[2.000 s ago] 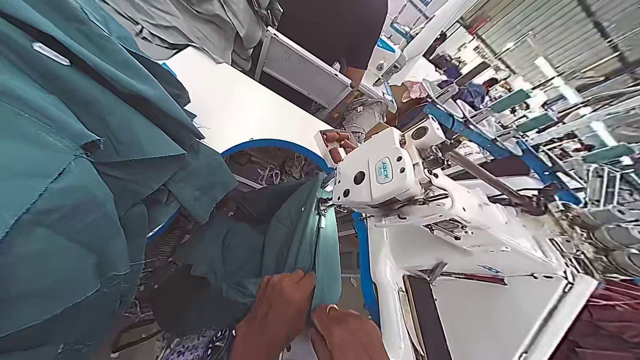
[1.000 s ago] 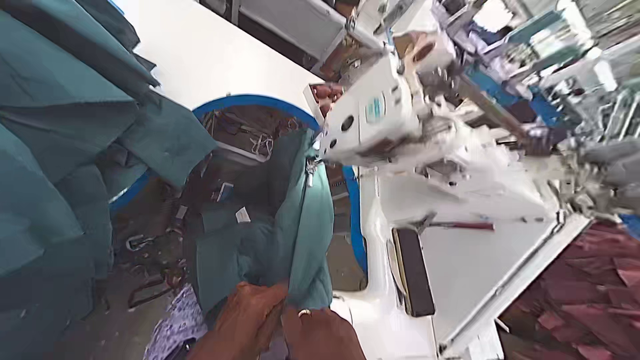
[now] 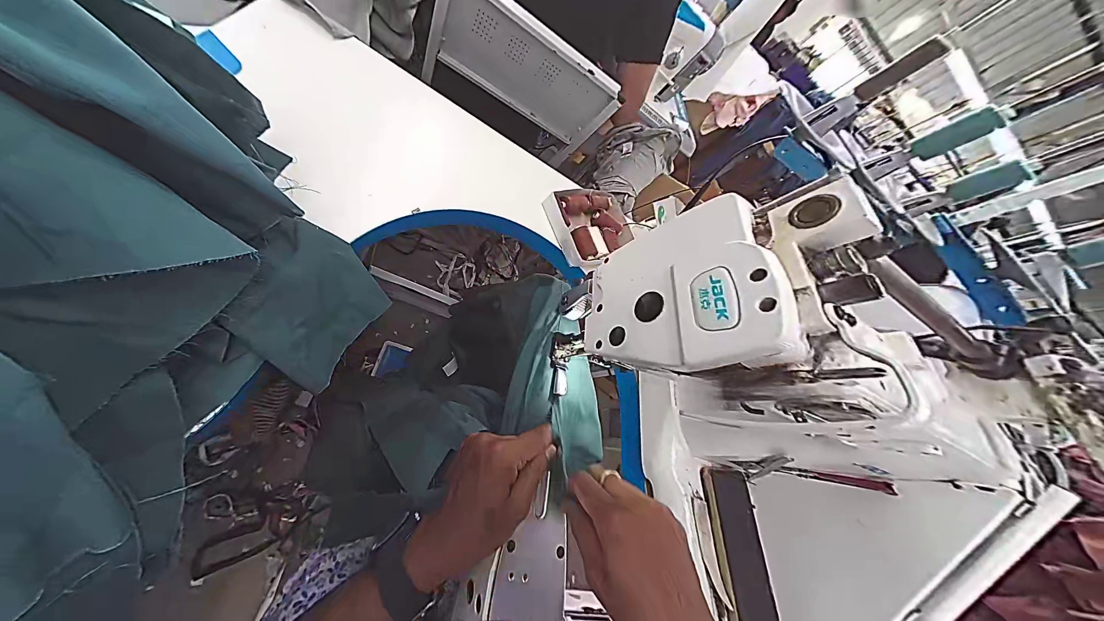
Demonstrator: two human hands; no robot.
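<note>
A white Jack industrial sewing machine (image 3: 699,293) stands at the centre right, its metal presser foot (image 3: 561,371) on teal fabric (image 3: 530,379). My left hand (image 3: 496,483), with a dark band at the wrist, grips the fabric's folded edge just below the foot. Close beside it on the right, my right hand (image 3: 625,535), wearing a ring, pinches the same fabric. The fingertips of both hands are partly hidden. The cloth hangs down to the left of the machine's narrow arm.
Large teal fabric pieces (image 3: 129,241) lie piled at left on the white table (image 3: 379,129). A blue-edged cutout (image 3: 483,220) surrounds the machine's left side. Beyond the table, a person's arm (image 3: 636,90) reaches to grey cloth (image 3: 634,159). Dark red fabric (image 3: 1065,561) is at lower right.
Both hands stay on the teal fabric near the machine. The view has shifted between frames; the person's arm beyond the table, out of view one second ago, shows again.
</note>
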